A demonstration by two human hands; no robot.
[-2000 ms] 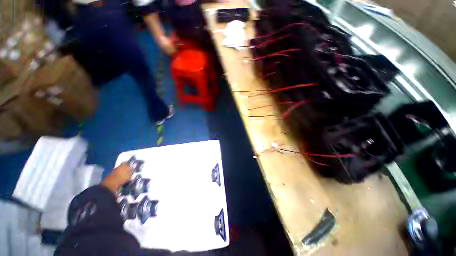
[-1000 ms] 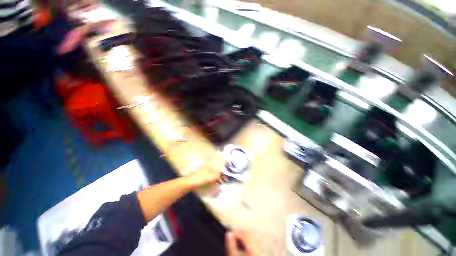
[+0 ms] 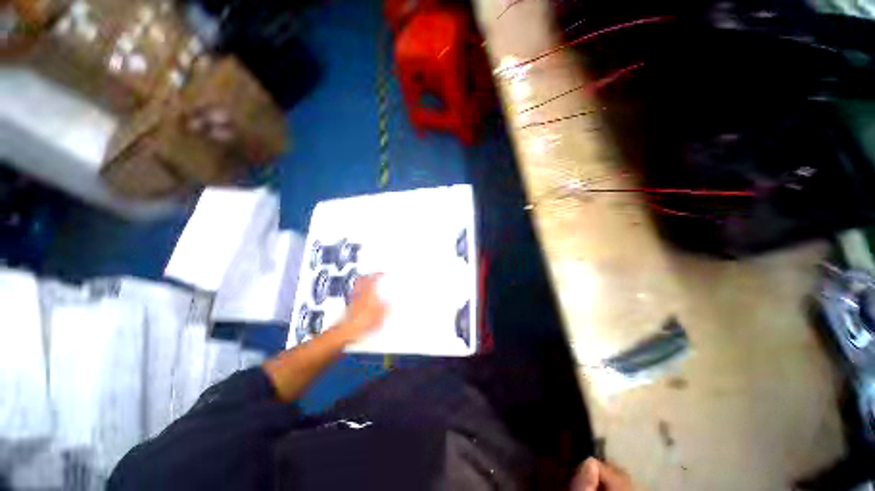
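Note:
A white foam tray (image 3: 422,259) lies low to the left of the bench. Several speaker drivers (image 3: 322,286) sit at its left side and two dark ones (image 3: 463,323) at its right edge. My left hand (image 3: 365,309) is over the tray, its fingertips at a driver (image 3: 353,284) in the left group; blur hides whether it grips it. My right hand (image 3: 600,476) is at the bottom edge by the bench's near edge, mostly cut off, so its hold is not visible.
A tan bench (image 3: 624,288) bears a dark strip (image 3: 652,351) and black shells (image 3: 748,125) with red wires (image 3: 672,192). Red stool (image 3: 437,72) stands beyond the tray. White foam blocks (image 3: 125,355) and brown cartons (image 3: 192,125) are at left.
The view has swung from the bench to the tray. My left hand, at a driver over the bench one second ago, is now over the tray's left group. Fewer drivers show there than two seconds ago.

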